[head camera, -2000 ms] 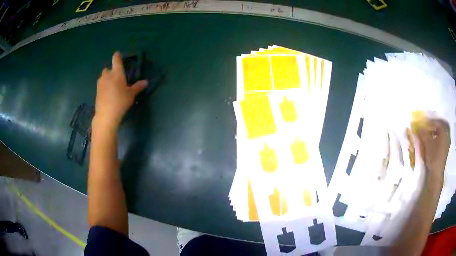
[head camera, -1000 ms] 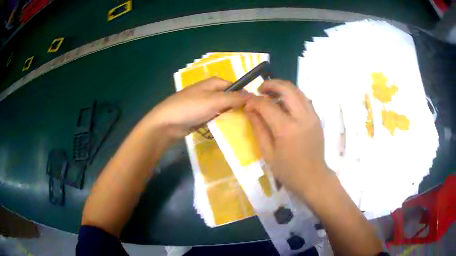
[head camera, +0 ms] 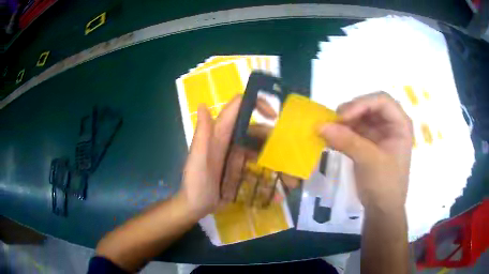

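Note:
My left hand [head camera: 206,155] holds a black front housing [head camera: 245,115], tilted, with its window end up and its key grid over my fingers. My right hand [head camera: 375,142] pinches a yellow die-cut adhesive sticker [head camera: 297,136] by its right edge between thumb and fingers. The sticker is just right of the housing and overlaps its right side in view; whether they touch I cannot tell. The fanned stack of adhesive sheets [head camera: 212,85] lies beneath my left hand and is partly hidden by it.
Loose black housings [head camera: 83,152] lie at the left. A fanned stack of used backing sheets [head camera: 429,176] with yellow scraps is at the right. A backing strip with dark holes [head camera: 335,214] lies between the stacks. Yellow-bordered housings [head camera: 96,23] sit beyond the pale strip. A red stool [head camera: 456,235] is lower right.
My hands have moved apart. The yellow sticker is now off its backing strip and in my right fingers. The strip now lies to the right, and the housing is turned more upright in my left hand.

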